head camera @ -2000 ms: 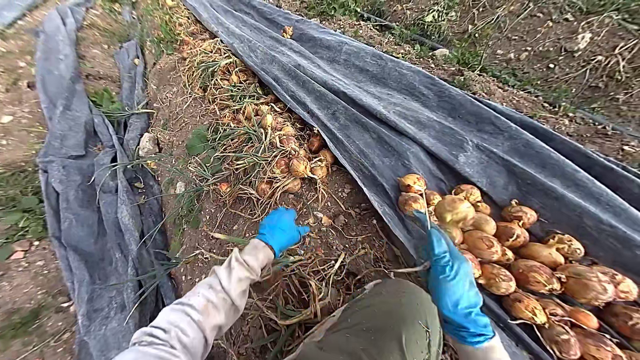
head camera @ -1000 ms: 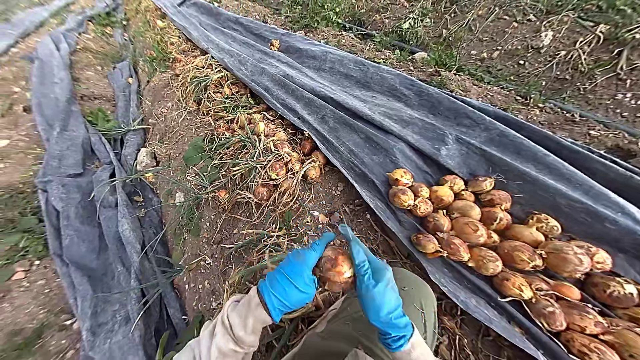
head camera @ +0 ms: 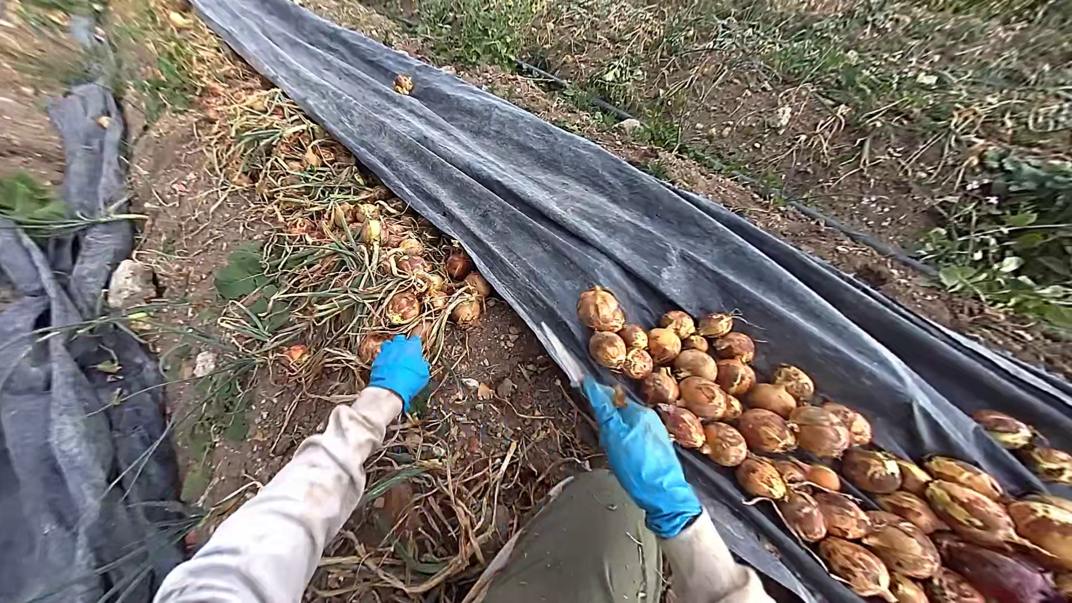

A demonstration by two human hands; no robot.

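My left hand (head camera: 400, 368), in a blue glove, reaches to the near edge of a heap of onions with dry and green tops (head camera: 402, 307); its fingertips are hidden, so whether it grips an onion cannot be told. Over the edge of the dark fabric sheet, my right hand (head camera: 641, 456), also gloved in blue, is closed around a knife (head camera: 563, 356) whose pale blade points up and left. Beside it, many trimmed onions (head camera: 703, 398) lie on the fabric sheet (head camera: 519, 184). One larger onion (head camera: 600, 310) sits at the pile's upper left.
Cut dry onion tops (head camera: 469, 502) litter the soil by my knee (head camera: 578, 544). A second crumpled fabric strip (head camera: 75, 402) runs along the left, with a stone (head camera: 131, 285) beside it. A dark irrigation hose (head camera: 837, 226) crosses the weedy ground behind the sheet.
My hands, together around an onion one second ago, are now apart. The left has gone back to the heap and the right is beside the trimmed onions. A larger onion now tops their pile.
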